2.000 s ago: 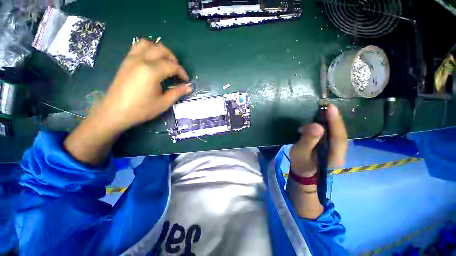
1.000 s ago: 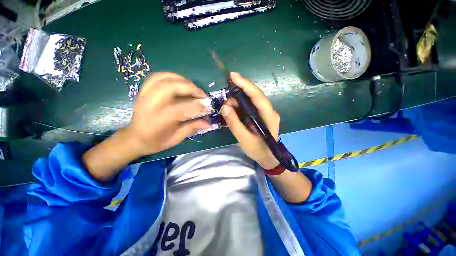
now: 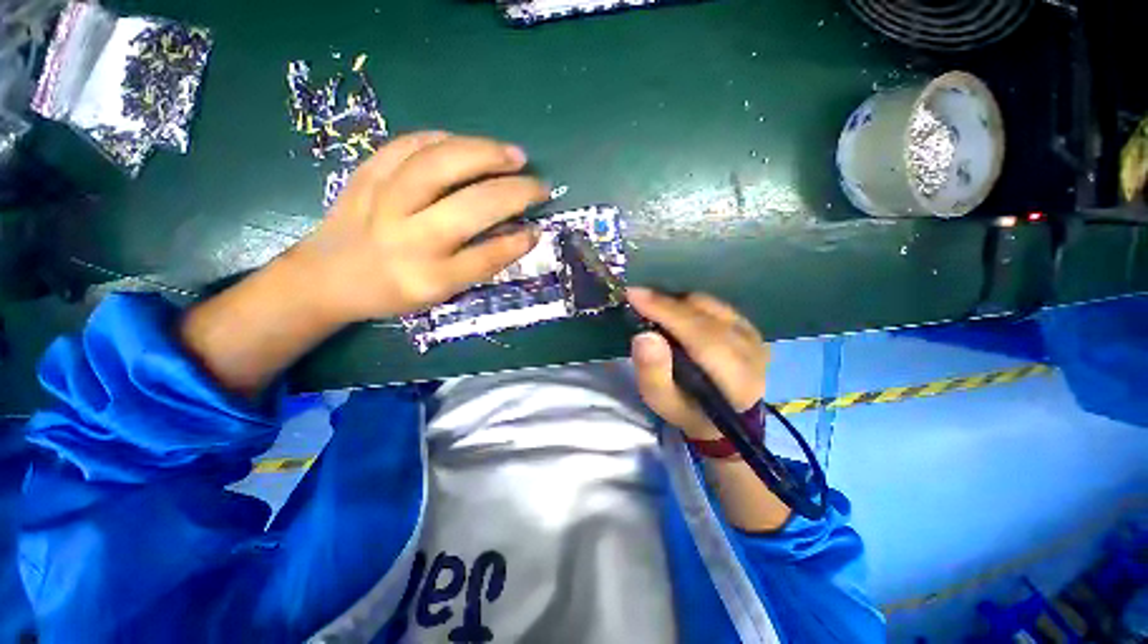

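The phone circuit board (image 3: 494, 302) lies on the green bench in front of me, its dark end with the blue dot to the right. My left hand (image 3: 409, 233) is over the board's upper left part, fingers bent. Whether its fingertips hold a small part is hidden. My right hand (image 3: 705, 359) grips the black soldering iron (image 3: 720, 409). The iron's thin tip points up and left over the board's dark end; contact cannot be told. A pile of loose small components (image 3: 334, 116) lies beyond my left hand.
A pale cup with silvery filling (image 3: 875, 154) lies at the right, near a round wire grille (image 3: 944, 15). A clear bag of small parts (image 3: 141, 86) is at the upper left. Stacked boards (image 3: 579, 6) are cut off at the top edge.
Both hands were close together over the board one second ago. My right hand has moved right and down, uncovering the board's dark end; the iron's tip now points over it.
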